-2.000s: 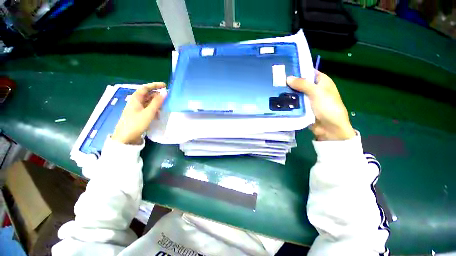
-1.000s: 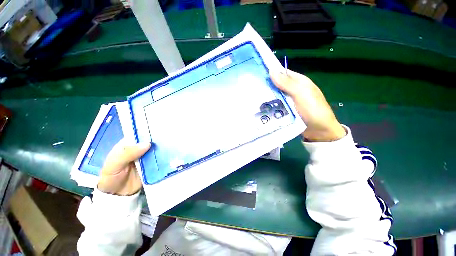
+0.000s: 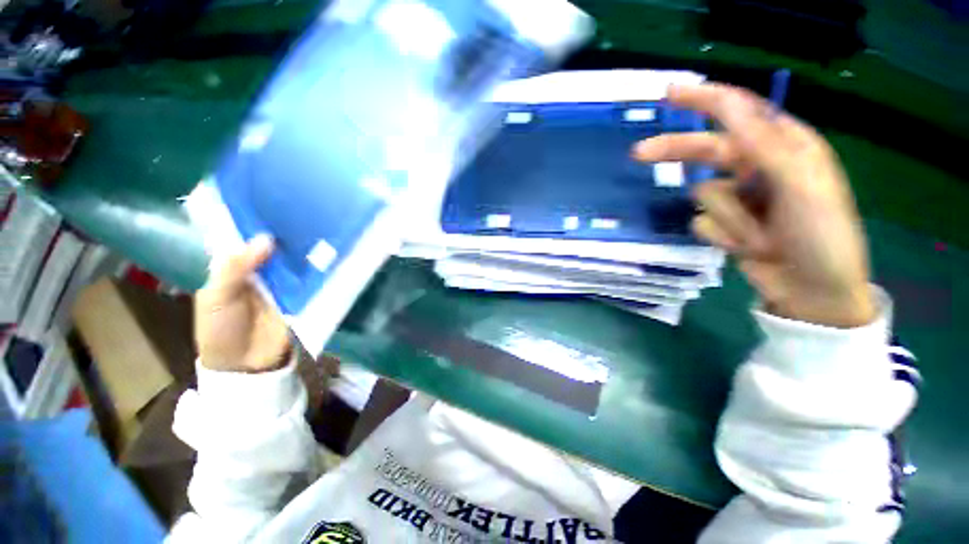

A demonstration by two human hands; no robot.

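My left hand grips the near corner of a blue tablet back cover with a white sheet under it. The cover is blurred, raised and tilted at the left; its far end passes the picture's top. A stack of covers stands at centre right, with another blue cover on top, dark inside with small white patches. My right hand is over that cover's right end, fingers spread. The thin purple tweezers stick up behind it, apparently held in the hand; their lower part is hidden.
A shiny strip and a dark strip lie on the green bench near its front edge. Cardboard and a blue thing are at lower left. A black tray is at the back right.
The held cover has swung left and up, now in my left hand alone. My right hand has let go of it and is over the stack, whose top cover now shows. The view has shifted.
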